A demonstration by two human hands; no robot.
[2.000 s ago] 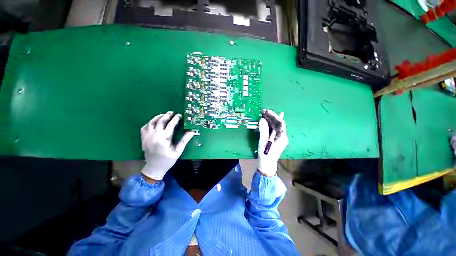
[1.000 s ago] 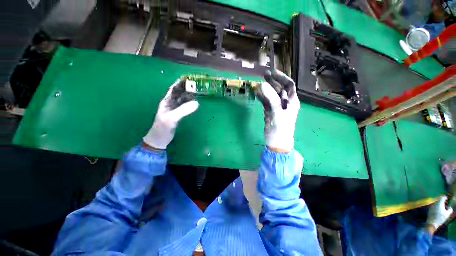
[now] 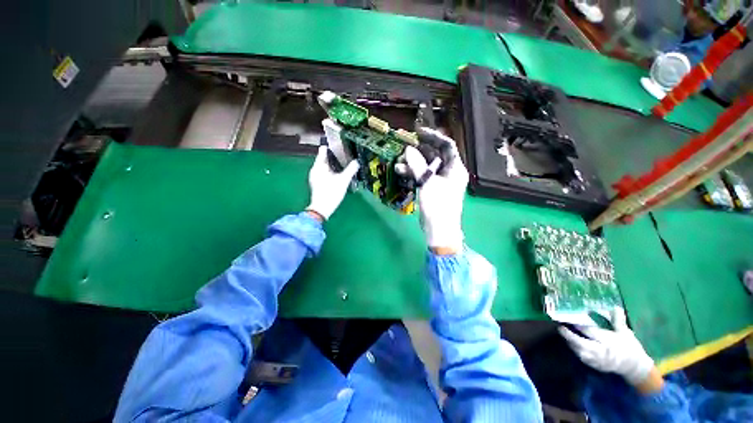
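Note:
A green circuit board (image 3: 376,147) is held up tilted above the far edge of the green bench mat (image 3: 206,223), its component side with yellow blocks facing down towards me. My left hand (image 3: 330,180), in a white glove with dark fingertips, grips its left edge beside a pale finned block. My right hand (image 3: 440,186), in the same kind of glove, grips its right edge. A slim dark stick lies along the right fingers, partly hidden. A black carrier (image 3: 285,124) with cut-outs lies in the conveyor behind the board.
A thick black carrier block (image 3: 528,188) stands right of the conveyor. At the right, another person's gloved hand (image 3: 615,351) touches a second circuit board (image 3: 575,271) on the mat. Tan poles with red wrapping (image 3: 660,178) and a white fan (image 3: 669,70) are farther right.
The board first lay on the mat, solder side up. It has been lifted, tipped up and moved towards the conveyor. Another person's hand and second board have appeared at the right.

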